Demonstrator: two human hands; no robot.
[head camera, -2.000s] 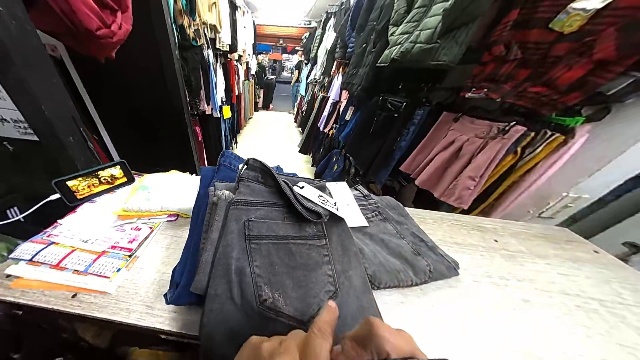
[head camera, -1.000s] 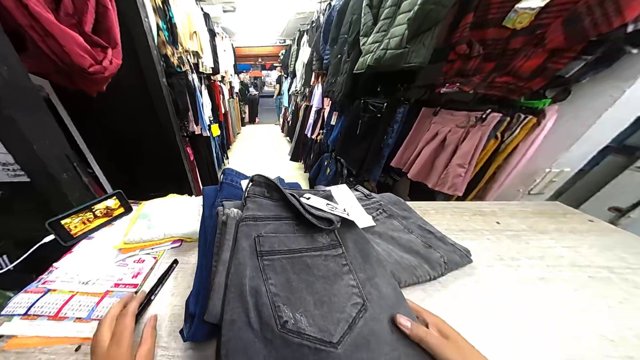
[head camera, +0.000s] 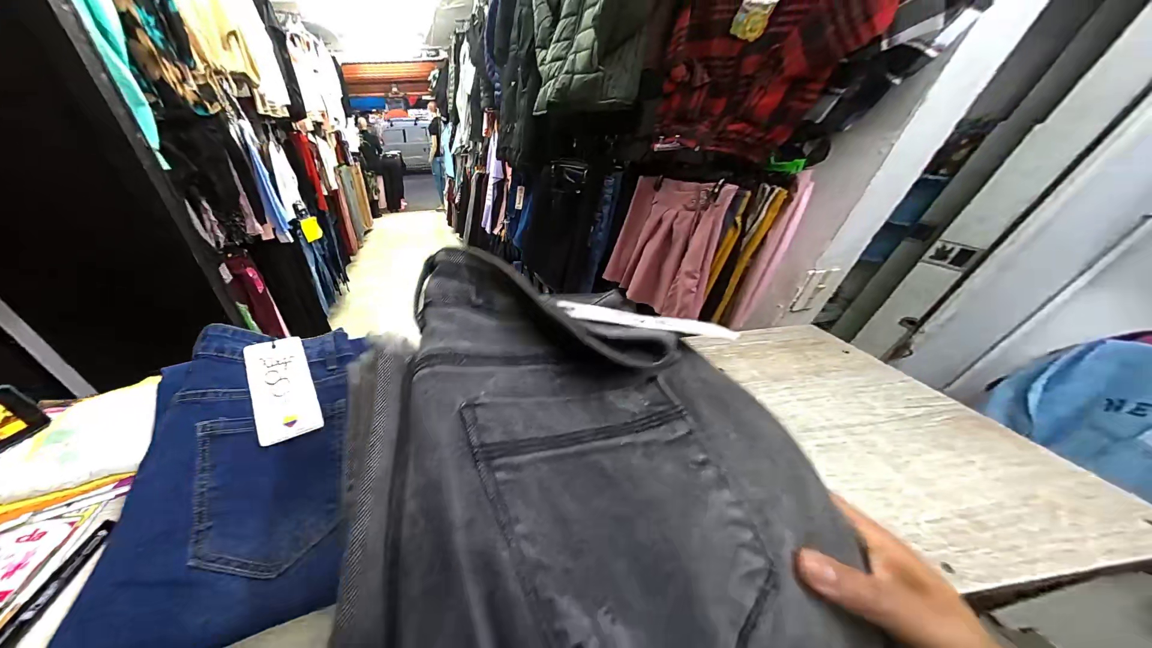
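Note:
My right hand (head camera: 886, 576) grips the right edge of a folded pair of dark grey jeans (head camera: 612, 504), thumb on top, at the lower right. The jeans are raised and tilted, with a back pocket facing me and a white tag (head camera: 643, 319) at the waistband. Left of them, a folded pair of blue jeans (head camera: 261, 486) lies on the counter with a white hang tag (head camera: 283, 389) on it. My left hand does not show.
The wood-look counter (head camera: 864, 405) extends to the right. A black pen (head camera: 58, 576) lies on printed papers (head camera: 27, 549) at the left, near a phone's edge (head camera: 18, 418). Clothes racks flank an aisle (head camera: 391, 261). A light-blue garment (head camera: 1080, 405) is at the far right.
The grey jeans have been lifted and shifted, and the blue jeans beside them are now largely uncovered. My left hand, seen by the pen one second ago, has gone from view.

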